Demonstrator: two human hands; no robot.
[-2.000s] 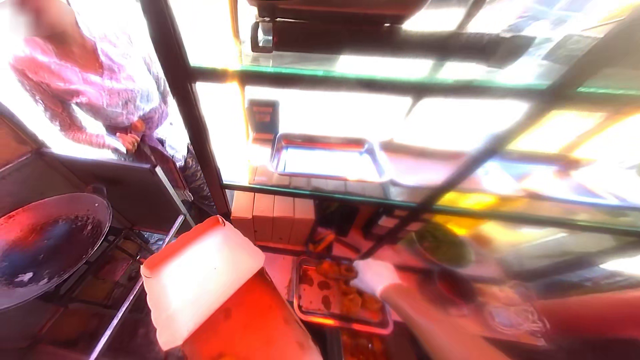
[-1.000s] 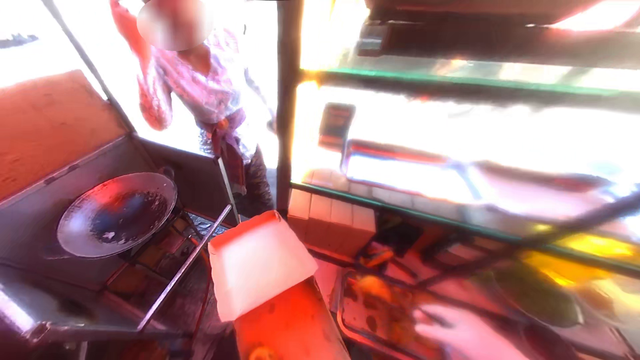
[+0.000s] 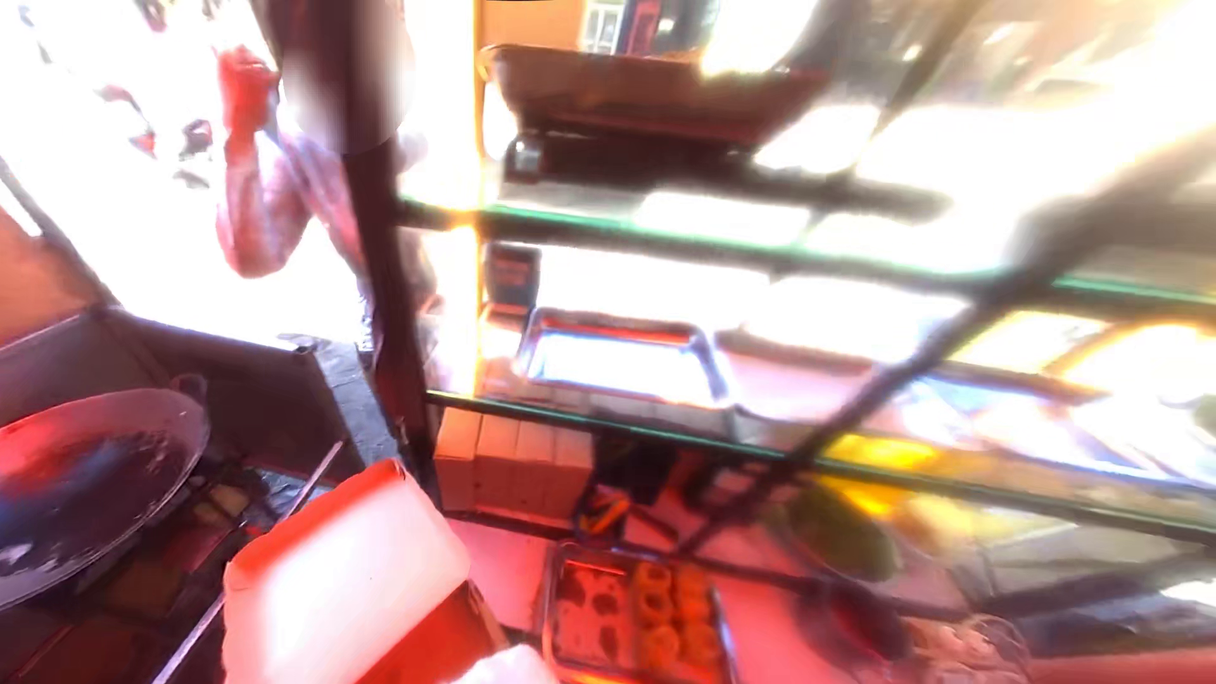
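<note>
An open cardboard food box [image 3: 351, 579] with a pale lining tilts at the bottom, left of centre. What holds it is out of sight; my left hand does not show. Part of a white glove, which looks like my right hand [image 3: 508, 668], is at the bottom edge against the box's right side. Its fingers and anything in them are hidden. Just to the right lies a metal tray [image 3: 548, 608], with browned food pieces [image 3: 655, 608] in rows in its right half and dark spots on its left part.
A large wok [image 3: 104, 475] sits at the left. Behind the tray stand upright cartons [image 3: 513, 465] under a glass shelf [image 3: 608, 426] bearing a metal pan [image 3: 622, 328]. A bowl of greens [image 3: 841, 532] is at the right. A person [image 3: 275, 199] stands outside beyond the dark post [image 3: 375, 237].
The gloved right hand was over the food tray in both earlier frames; now it is at the box. The person outside has an arm raised, which was low two seconds ago. The view has swung.
</note>
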